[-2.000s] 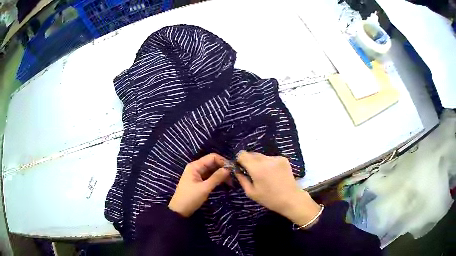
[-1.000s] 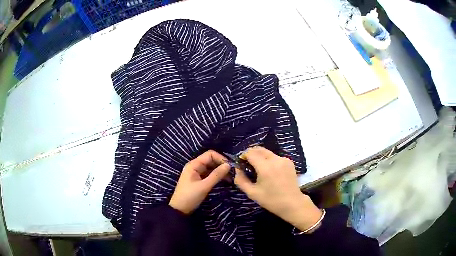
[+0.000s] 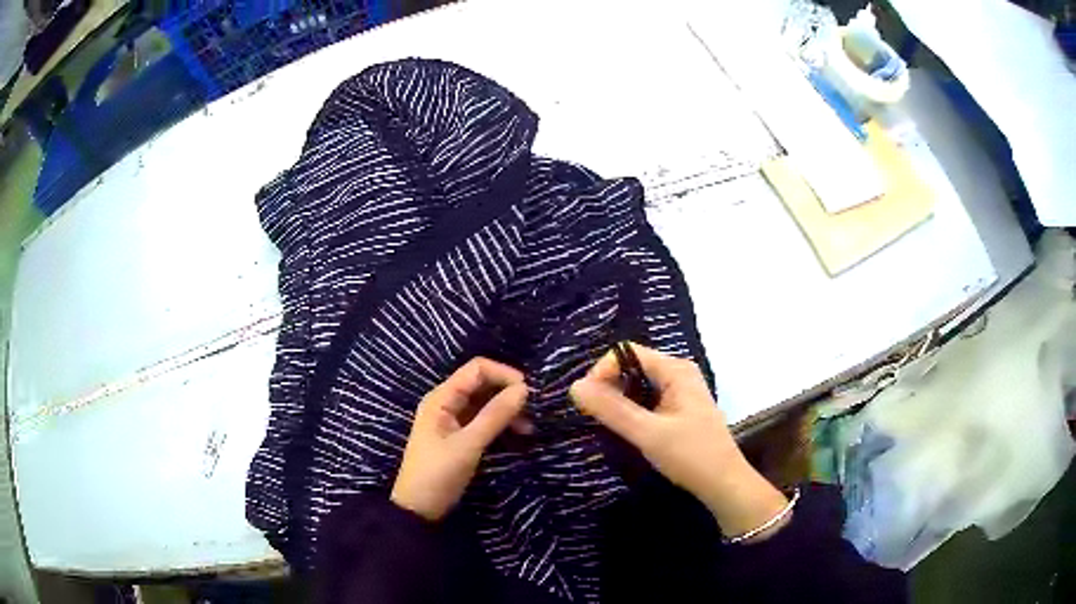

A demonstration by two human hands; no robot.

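A dark garment (image 3: 413, 271) with thin white stripes lies bunched on the white table, its lower end reaching the wearer's body. My left hand (image 3: 460, 431) is over the garment's lower part, thumb and fingertips pinched together; whether a thread or cloth is between them is too small to tell. My right hand (image 3: 661, 419) is just to its right, apart from it, with thumb and forefinger together. Small black thread snips (image 3: 634, 372) are held in the right hand, their points up.
The white table (image 3: 142, 354) has a tan card (image 3: 867, 224) with a white strip (image 3: 840, 165) over it at the right. A tape roll (image 3: 873, 65) is behind. Blue crates (image 3: 260, 41) stand beyond the far left edge. Pale plastic (image 3: 968, 437) hangs at the lower right.
My right hand has moved right, away from my left hand. The snips, earlier between the fingertips of both hands, are now back in the right hand with points up.
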